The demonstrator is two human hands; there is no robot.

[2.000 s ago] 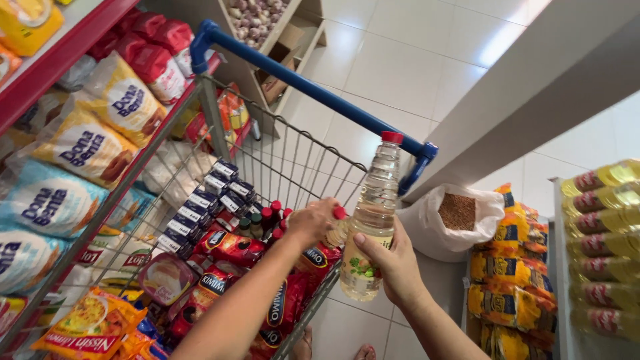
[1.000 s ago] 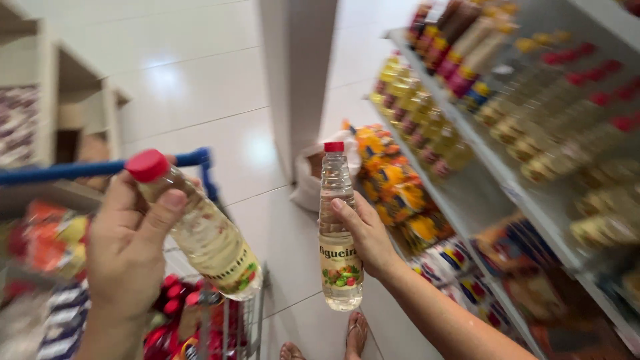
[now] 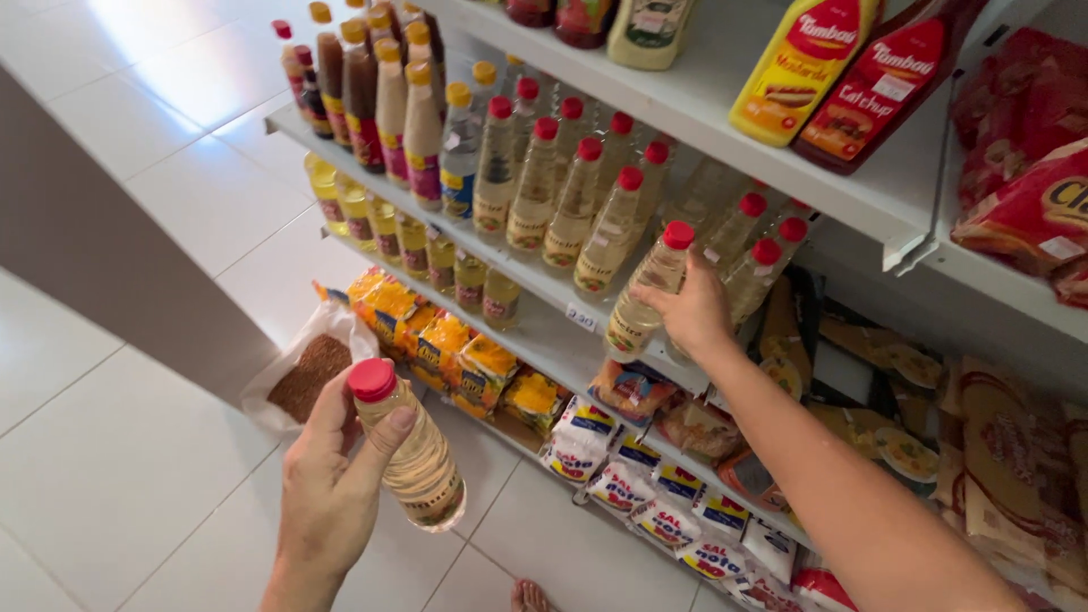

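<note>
My left hand [image 3: 344, 467] grips a clear plastic bottle [image 3: 425, 467] with a red cap near its top, held tilted over the floor. In my right hand [image 3: 693, 310] is a matching red-capped bottle [image 3: 633, 314], at the front edge of the middle shelf. Whether its base rests on the shelf I cannot tell. Beside it on that shelf stand several like bottles [image 3: 565, 229] in rows, with more behind my right hand. Left of these are sauce bottles [image 3: 421, 161] with yellow caps.
Mustard and ketchup bottles [image 3: 782, 76] stand on the upper shelf [image 3: 671, 110]. Yellow oil bottles [image 3: 442, 263], orange packets [image 3: 442, 348] and salt bags [image 3: 620, 484] fill lower shelves. An open white sack [image 3: 263, 404] of brown grains sits by a grey pillar [image 3: 127, 229].
The view has swung from the cart to the shelves. Two seconds ago my left hand was in the cart; one second ago each hand held a bottle. My right hand has carried its bottle to the shelf.
</note>
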